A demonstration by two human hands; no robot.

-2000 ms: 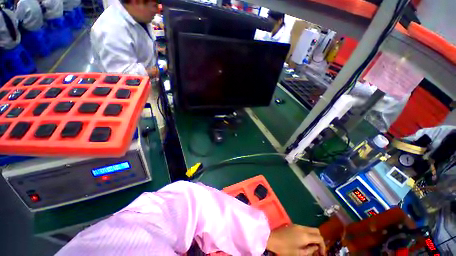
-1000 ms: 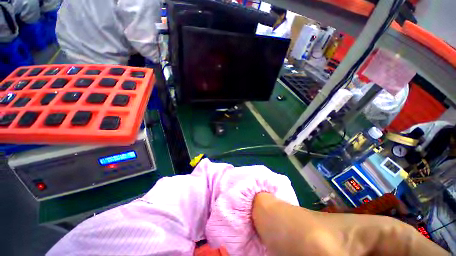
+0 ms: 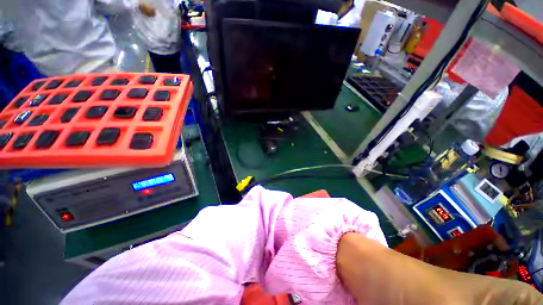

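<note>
My left arm crosses the bottom of the view in a pink sleeve, with the bare forearm running to the lower right edge. My left hand is not visible at its end. My right hand is not in view. Small parts of a red-orange tray (image 3: 262, 295) show below the sleeve and just above it; the sleeve hides the rest. A small dark piece lies at its lower edge. The orange-brown test fixture (image 3: 470, 249) stands at the lower right, partly behind the forearm. No device unit is seen in a hand.
A red-orange tray (image 3: 126, 127) of black units rests on a grey bench instrument (image 3: 113, 199) at left. A black monitor (image 3: 289, 67) stands behind. A yellow-tipped cable (image 3: 245, 183) crosses the green bench. A slanting post and blue-framed meter (image 3: 442, 213) are at right. People stand at back left.
The left hand, seen by the fixture two seconds ago, is out of sight; the forearm now reaches the lower right edge. The sleeve covers most of the near tray. The view has shifted.
</note>
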